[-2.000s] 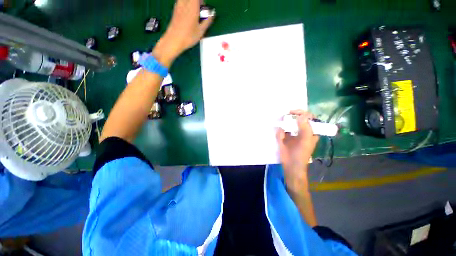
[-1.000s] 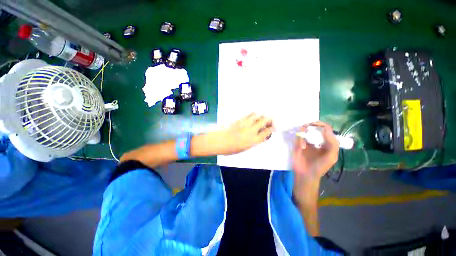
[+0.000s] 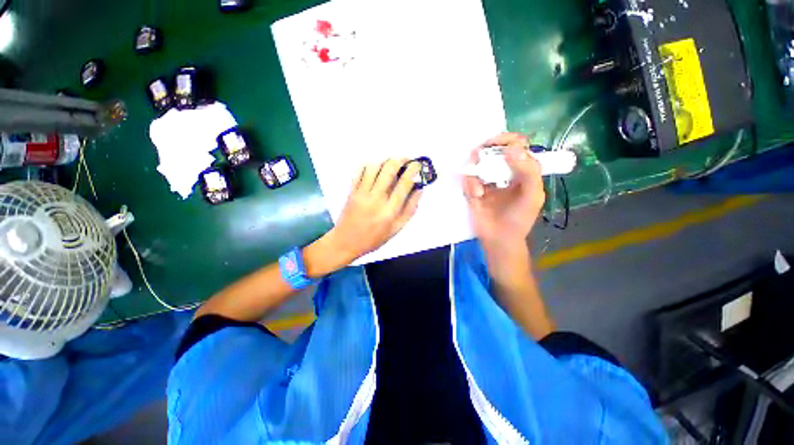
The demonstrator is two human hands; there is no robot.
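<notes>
My left hand (image 3: 377,207) is over the lower part of the white paper sheet (image 3: 392,96), its fingertips on a small black unit (image 3: 423,172). The unit lies at the fingertips, partly covered by them. My right hand (image 3: 507,195) holds the white dispensing syringe (image 3: 522,163) to the right of the unit, over the sheet's right edge. The syringe's tip end points left toward the unit, with a gap between; the tip itself is blurred. Red spots (image 3: 324,54) show near the sheet's far edge.
Several black units (image 3: 278,171) lie at left around a crumpled white wipe (image 3: 185,139). The fan (image 3: 52,261), a bottle (image 3: 39,149) and a grey metal bar (image 3: 48,111) are at the left edge. The black dispensing controller (image 3: 644,78) stands at right. A thin hose (image 3: 570,126) is near the syringe.
My left hand came back from the far side to the sheet, and the black unit now shows at its fingertips. My right hand still holds the syringe. The camera view has shifted and tilted.
</notes>
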